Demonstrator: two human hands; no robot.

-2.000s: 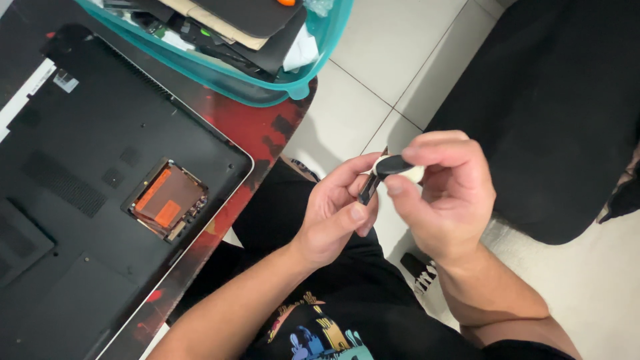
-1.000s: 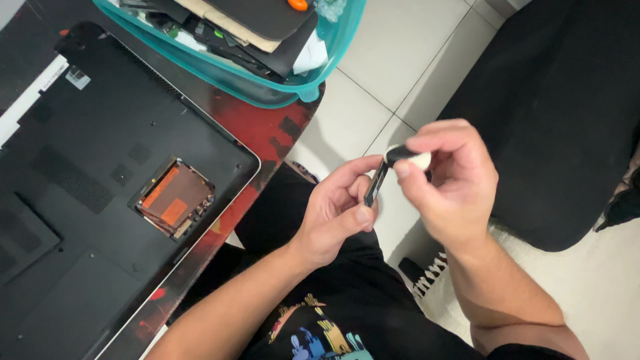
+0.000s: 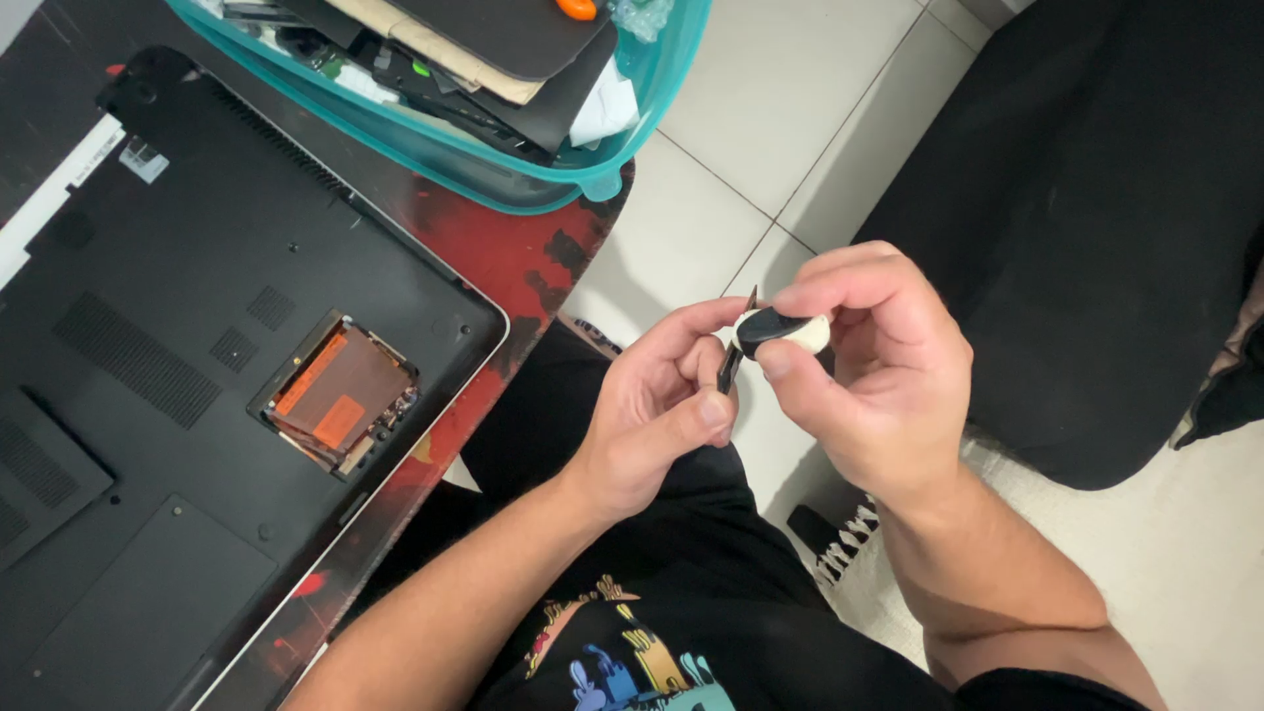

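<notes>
My left hand (image 3: 671, 395) pinches a thin dark part (image 3: 733, 363) with a pointed upper end; I cannot tell exactly what it is. My right hand (image 3: 879, 370) grips a small rounded black-and-white object (image 3: 780, 333) between thumb and fingers, against the thin part's upper portion. Both hands are close together over my lap, right of the table. To the left, a black laptop (image 3: 197, 257) lies underside up, with a square opening that shows a brown and orange component (image 3: 344, 390).
A teal plastic bin (image 3: 474, 193) holding papers and dark flat parts stands behind the laptop on the red and black table (image 3: 499, 242). A black padded seat (image 3: 1066, 247) is at the right, over a light fringed rug (image 3: 1027, 533) and tiled floor.
My right hand has turned the black-and-white object, so that more of its black face shows than one second ago. My left hand has stayed nearly in place.
</notes>
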